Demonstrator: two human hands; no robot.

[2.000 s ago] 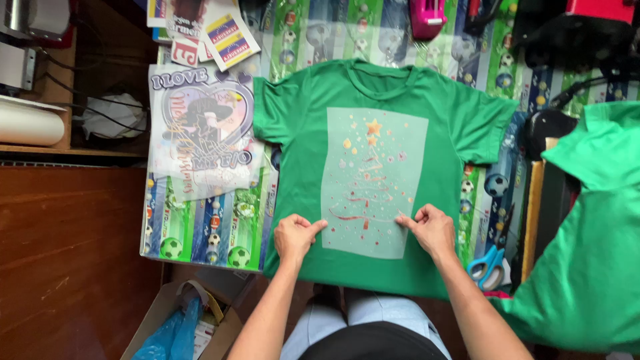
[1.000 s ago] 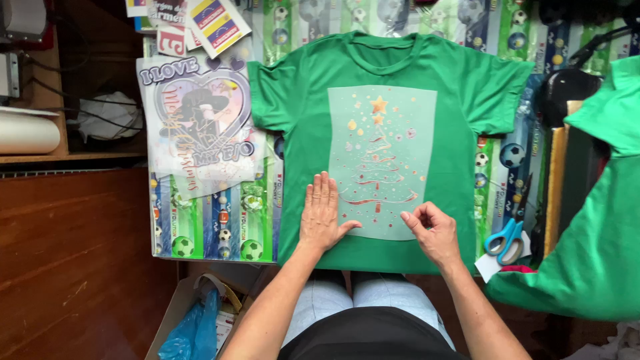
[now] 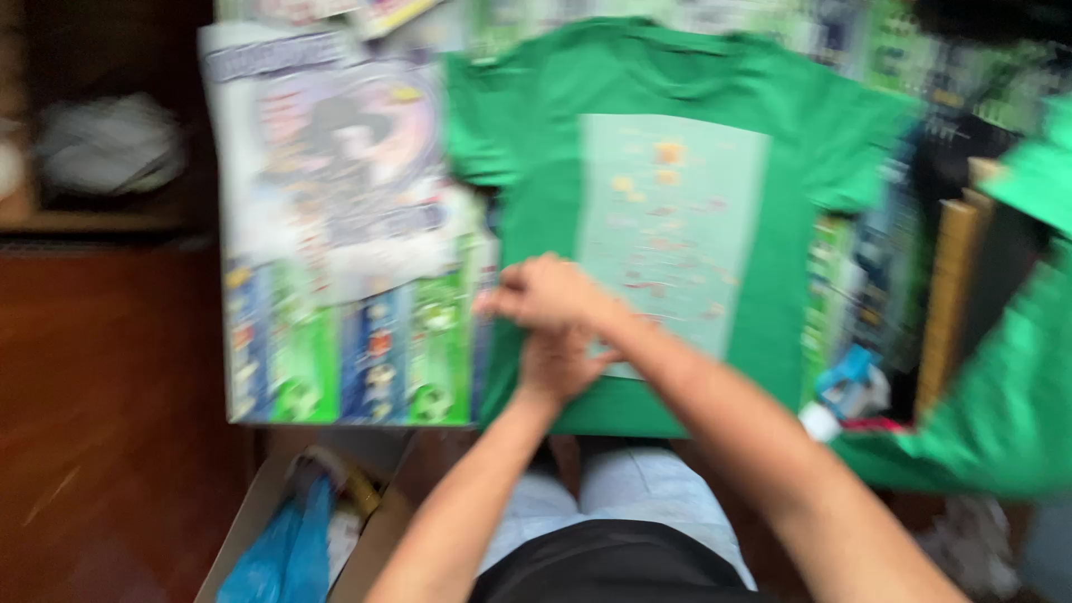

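Note:
A green T-shirt [image 3: 536, 218] lies spread on the table, its collar at the far side. On its front rests a translucent transfer sheet [image 3: 754, 209] with a printed Christmas tree of stars and small shapes. My left hand [image 3: 557, 364] is on the shirt at the sheet's lower left, partly hidden under my right arm. My right hand [image 3: 544, 289] is crossed over it near the shirt's left edge, its fingers blurred. Whether the right fingers hold anything cannot be told. Left of the shirt lies another printed transfer sheet [image 3: 360, 167] with a figure in a hat.
The table has a football-patterned cover [image 3: 360, 360]. Blue-handled scissors [image 3: 850, 377] lie at the right, by a second green garment [image 3: 1005, 402] and a wooden edge [image 3: 946, 293]. Below the table's left part stands a cardboard box [image 3: 243, 536] with a blue plastic bag [image 3: 280, 544].
My right hand has moved from the sheet's lower right corner leftward across my left hand. My left hand stays near the sheet's lower left. The view has moved closer and is blurred.

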